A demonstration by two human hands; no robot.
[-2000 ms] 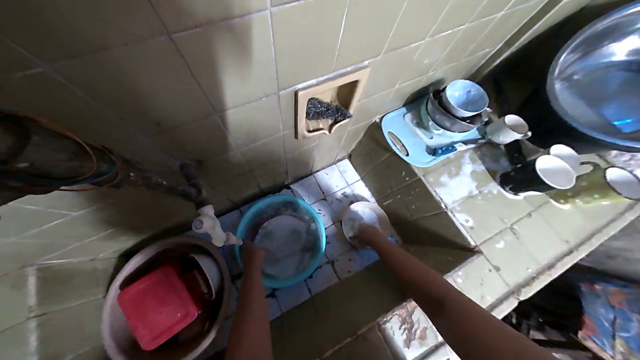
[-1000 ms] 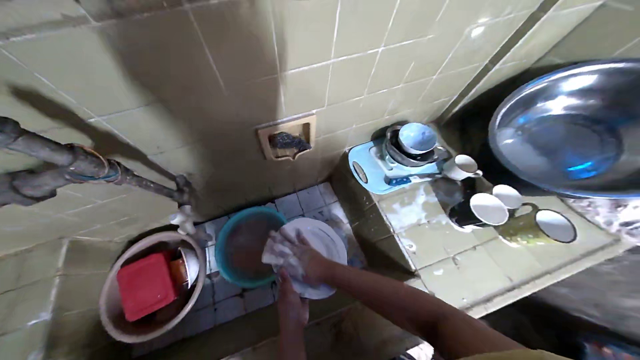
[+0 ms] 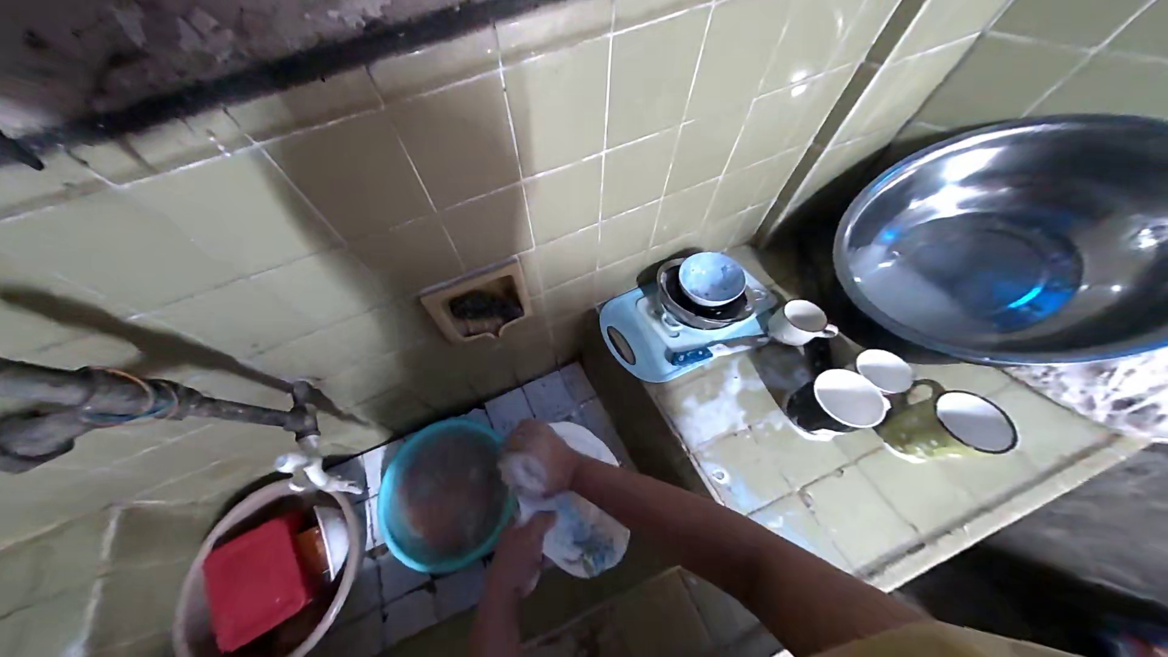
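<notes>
My left hand (image 3: pixel 522 552) grips the near left edge of a plate with a coloured pattern (image 3: pixel 584 538), which is tilted just right of a teal plastic basin (image 3: pixel 392 511). In my right hand (image 3: pixel 540 452) is a whitish, sudsy wad (image 3: pixel 526 474), held above the left side of that plate. Another white plate (image 3: pixel 589 441) shows partly behind my right hand. The basin holds murky water (image 3: pixel 452 497).
At the left, a larger tub (image 3: pixel 189 598) with a red plastic container (image 3: pixel 255 579) stands under a faucet (image 3: pixel 315 470). On the tiled ledge (image 3: pixel 862 511) are mugs (image 3: pixel 849 399), stacked bowls (image 3: pixel 712 279) on a blue cutting board (image 3: pixel 630 319), and a large metal basin (image 3: pixel 995 265).
A second ago both hands were at a white plate; now my left hand holds a patterned plate, with a white one behind. The view has shifted.
</notes>
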